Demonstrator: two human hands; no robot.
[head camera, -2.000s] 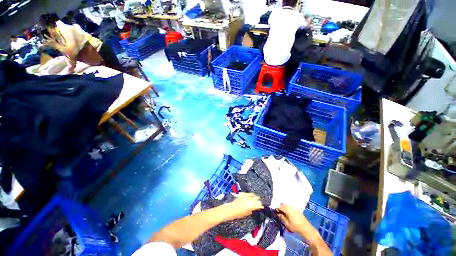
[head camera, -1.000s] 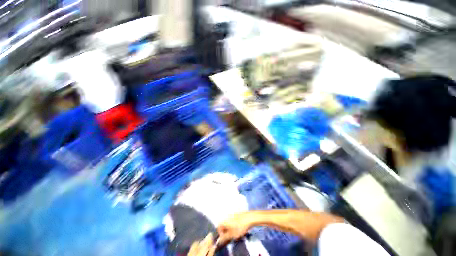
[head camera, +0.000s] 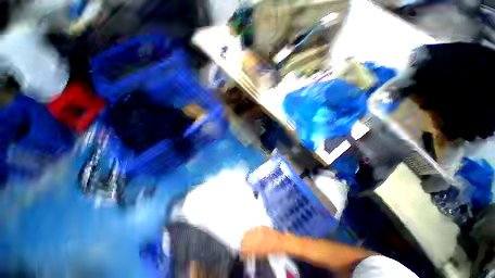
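Observation:
The frame is badly blurred. A grey-and-white garment bundle (head camera: 220, 206), with a bit of red at its lower right, lies at the bottom centre over a blue plastic crate (head camera: 293, 198). My right hand (head camera: 260, 242) reaches in from the lower right and is closed on the bundle's near part. Its fingers are smeared, and the tie strip cannot be made out. A small skin-toned patch at the bottom edge may be my left hand (head camera: 196, 270). It is cut off and its grip cannot be seen.
Another blue crate with dark cloth (head camera: 144, 122) and a red stool (head camera: 77, 107) stand left. A pale table edge (head camera: 247, 84) runs diagonally, with a blue plastic bag (head camera: 325, 111) on it. A person's dark-haired head (head camera: 456, 92) is at right.
The view has swung right, so the crates and stool have shifted left and the worktable and person have come in. My right hand stays at the bundle; my left hand has nearly left the picture.

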